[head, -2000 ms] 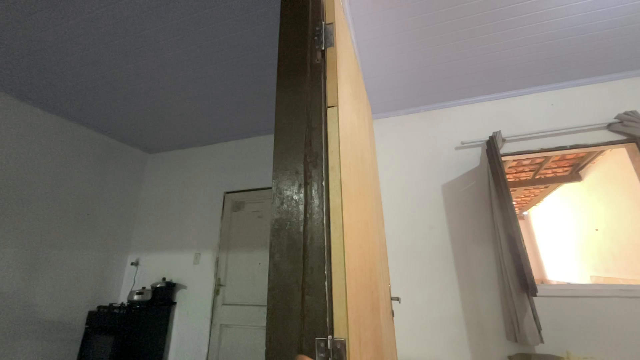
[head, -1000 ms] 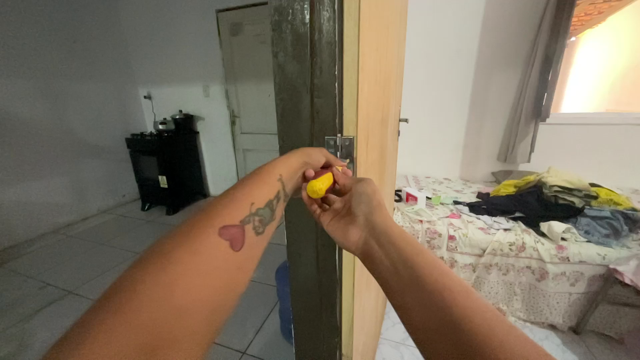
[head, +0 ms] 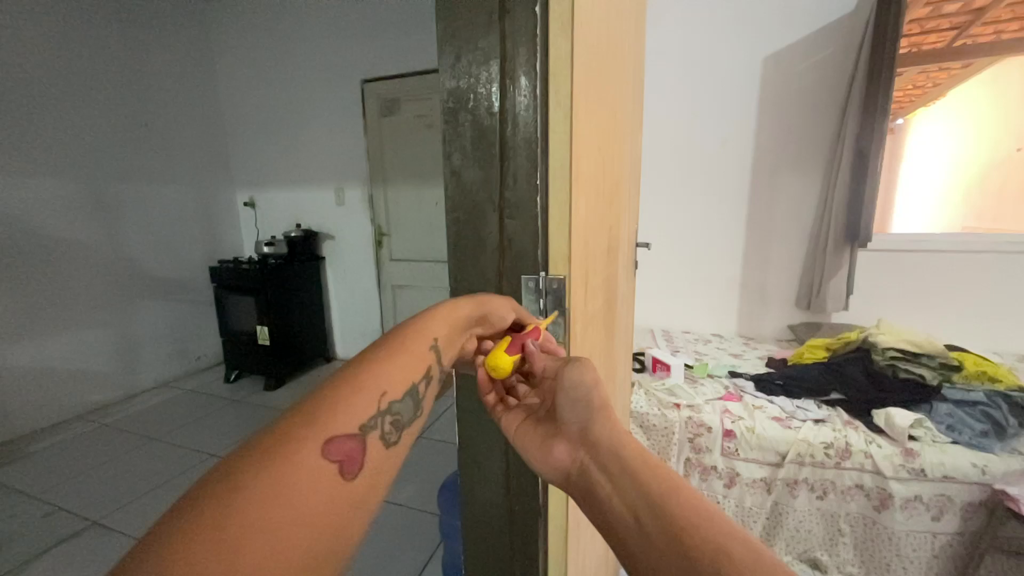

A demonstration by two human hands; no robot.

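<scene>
A small screwdriver with a yellow and red handle lies in the fingers of my right hand, its thin yellowish shaft pointing up and right beside a metal door hinge. My left hand reaches to the hinge from the left, behind the handle; its fingertips are partly hidden, so what they grip cannot be told. The hinge joins the dark painted door frame to the edge of a light wooden door. Its lower part is covered by the hands and the tool.
On the right, a bed with a floral cover holds a heap of clothes and a small white and red box. A black stove with pots stands at the left. A blue water jug is behind the frame's foot.
The view has dropped from the upper door. Both hands, barely seen at first, came to the hinge. Since one second ago, the screwdriver has tilted and its shaft now shows.
</scene>
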